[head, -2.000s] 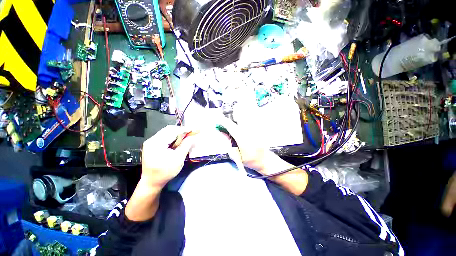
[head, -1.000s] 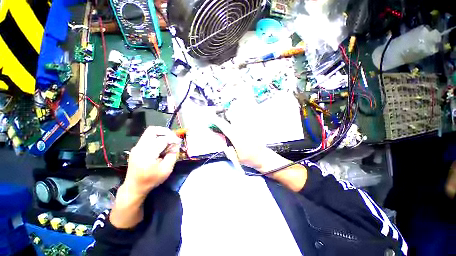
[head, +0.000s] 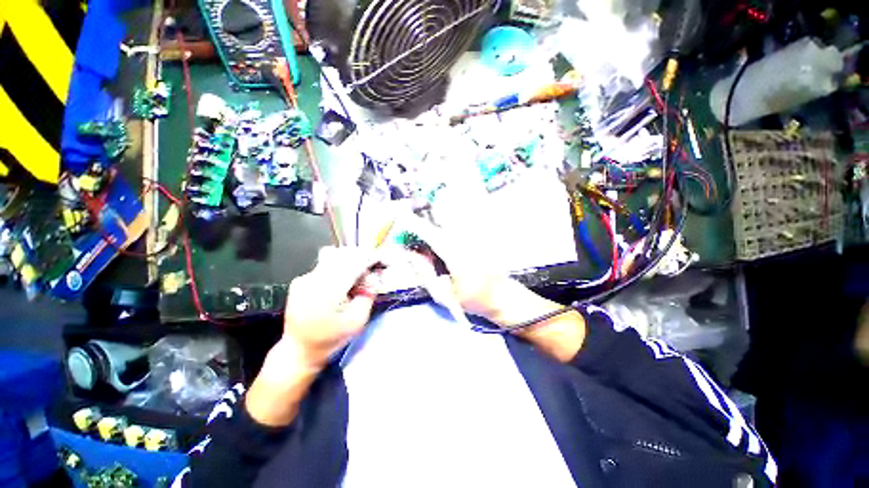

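My left hand (head: 329,300) is at the front edge of the white sheet (head: 519,229), its fingers closed around a thin item with an orange tip (head: 384,233); glare hides most of it. My right hand (head: 469,288) is just to the right, pinching a small green circuit board (head: 408,238) at its fingertips. The orange tip is close beside the board; contact cannot be told. A black cable (head: 562,313) runs from my right hand over the wrist to the right. More green boards (head: 505,164) lie on the sheet's upper part.
Green boards (head: 212,170) stand at left below a teal multimeter (head: 250,40). A fan (head: 414,43) and turquoise disc (head: 508,50) are behind the sheet. Tangled wires (head: 667,191), a grid tray (head: 783,195) and a squeeze bottle (head: 781,84) are at right.
My left hand first drew back left with the orange-tipped item, then moved right, close to the board. My right hand has stayed nearly in place with the board.
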